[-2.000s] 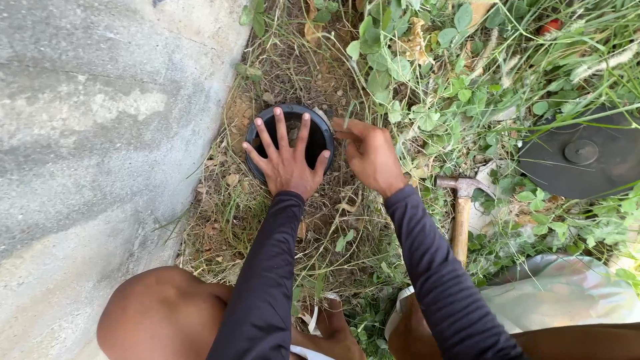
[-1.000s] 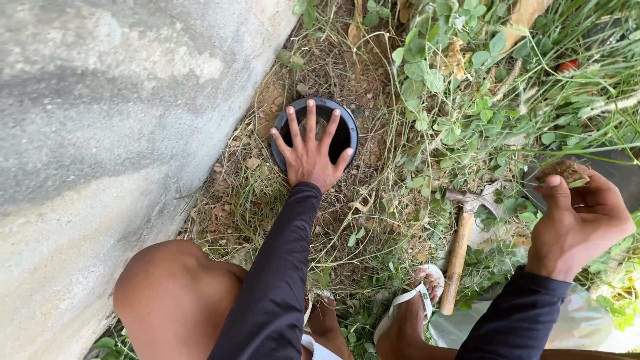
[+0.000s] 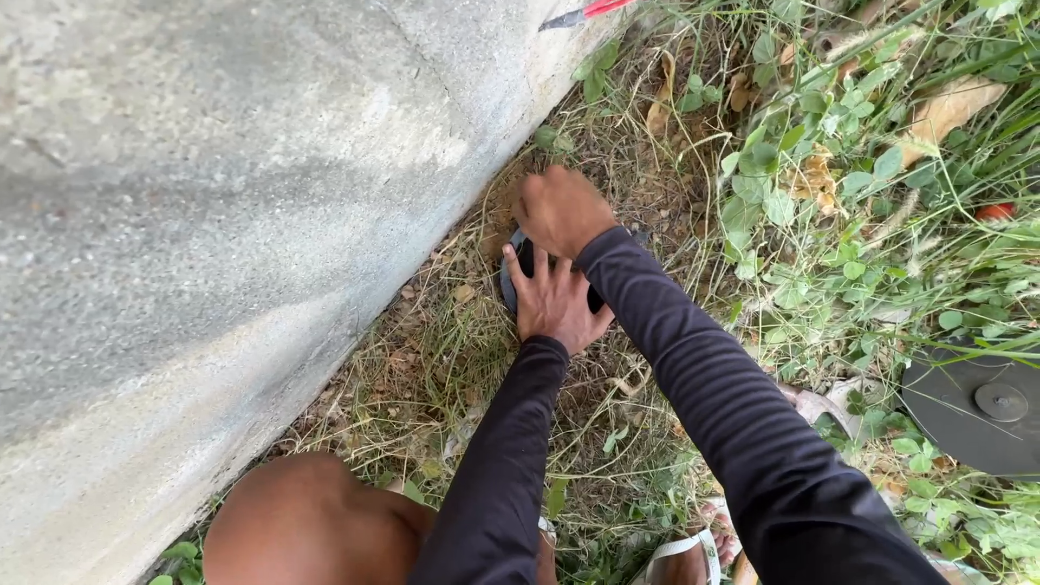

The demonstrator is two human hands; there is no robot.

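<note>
A round black plastic rim (image 3: 509, 280) with a dark opening is set in the soil beside the concrete wall, mostly hidden by my hands. Across it my left hand (image 3: 556, 310) lies spread, palm down, fingers apart, holding nothing. Just beyond its fingertips, over the far edge of the rim, is my right hand (image 3: 563, 213), its fingers curled and blurred; whether anything is inside them cannot be seen. The head of a claw hammer (image 3: 821, 406) shows on the ground right of my right sleeve, which hides its middle.
The concrete wall (image 3: 244, 203) runs along the left. A red-handled tool (image 3: 585, 13) is at its top edge. At the right, a round black lid (image 3: 959, 406) lies among weeds, and a small red object (image 3: 995, 212) sits in the grass. My knee and sandaled feet are at the bottom.
My right hand, which held a brown clump out at the right one second ago, has come back over the rim's far edge. My left hand stays spread on the rim.
</note>
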